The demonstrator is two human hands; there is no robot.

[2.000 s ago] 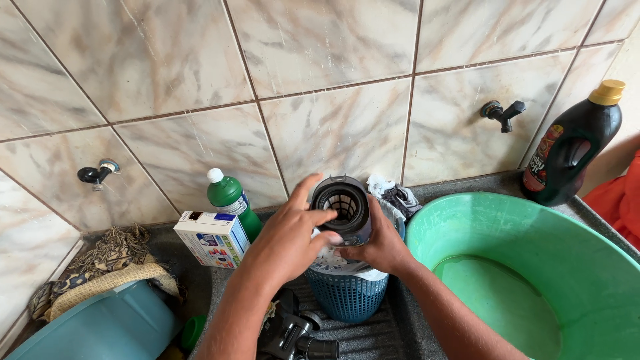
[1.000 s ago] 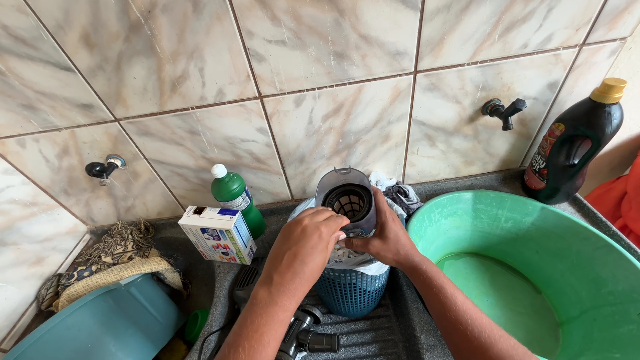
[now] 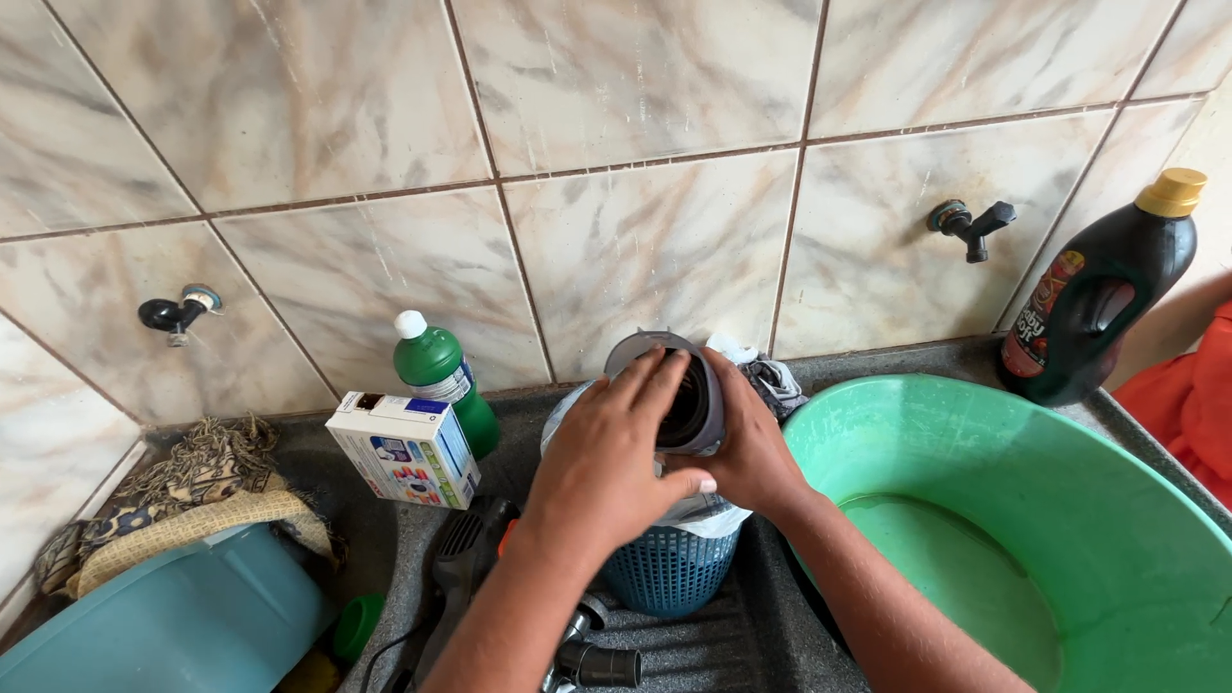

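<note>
My right hand point(image 3: 756, 448) grips the side of a translucent grey plastic dust cup point(image 3: 707, 414), its round opening tilted toward me. Inside it is a dark ring-shaped filter part, partly hidden. My left hand point(image 3: 616, 443) lies across the cup's left side and rim, fingers extended and close together; whether it grips the cup is not clear. Directly below is a blue perforated plastic basket point(image 3: 669, 568) lined with a whitish plastic bag. Black vacuum cleaner parts point(image 3: 602, 664) lie on the ribbed washboard of the sink, partly behind my left forearm.
A large green basin point(image 3: 924, 462) stands at right, a dark softener bottle point(image 3: 1097, 289) behind it. At left are a box point(image 3: 404, 452), a green bottle point(image 3: 448, 380), a blue-grey tub point(image 3: 173, 616) and patterned cloth point(image 3: 192, 481). Two taps point(image 3: 972, 229) project from the tiled wall.
My left hand has moved from the cup's lower front edge up over its left side and opening, with its fingers now straighter. My right hand still holds the cup above the basket.
</note>
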